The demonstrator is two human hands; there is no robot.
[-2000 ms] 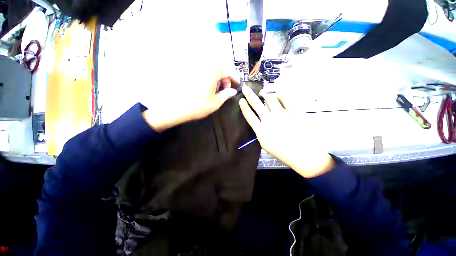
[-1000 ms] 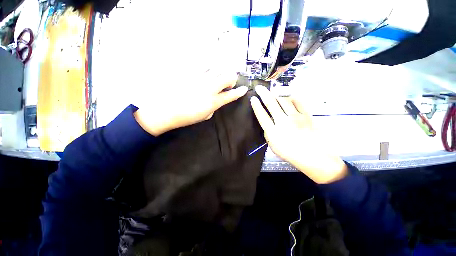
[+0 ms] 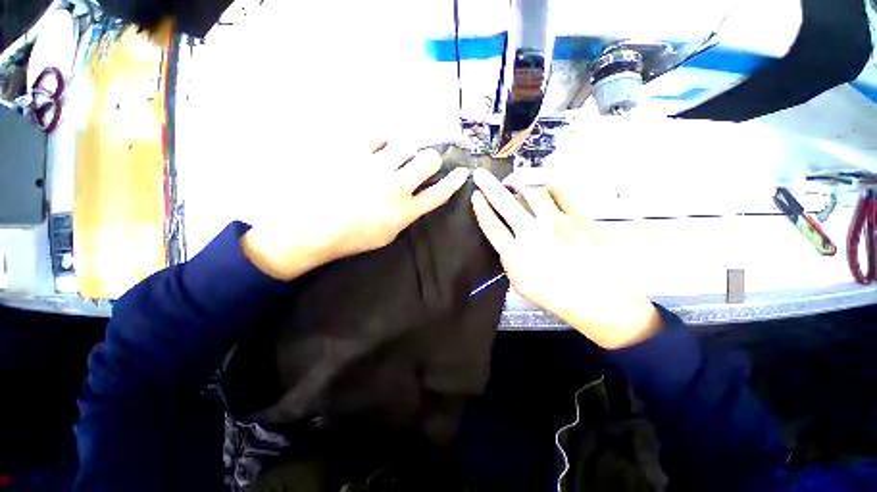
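Observation:
The dark brown garment piece (image 3: 385, 317) runs from the needle area (image 3: 488, 139) over the table's front edge and down over the lap. A short pale line (image 3: 488, 284) shows on it. My left hand (image 3: 370, 202) lies flat on the cloth's left side, fingertips just in front of the needle area. My right hand (image 3: 553, 245) lies on the right side, its fingertips beside the left ones. Both press the cloth with fingers extended. The small parts at the needle are too glaring to make out.
The white sewing machine (image 3: 664, 72) with a blue stripe stands behind. A black strip (image 3: 798, 72) hangs at upper right. Snips (image 3: 805, 221), red-handled scissors (image 3: 863, 238) and a small dark scrap (image 3: 735, 286) lie at right. More red-handled scissors (image 3: 46, 99) lie far left.
The view has shifted slightly back and forth. My left fingers have spread and shifted on the cloth, with the fingertips now flatter beside the needle area. My right hand stays on the cloth.

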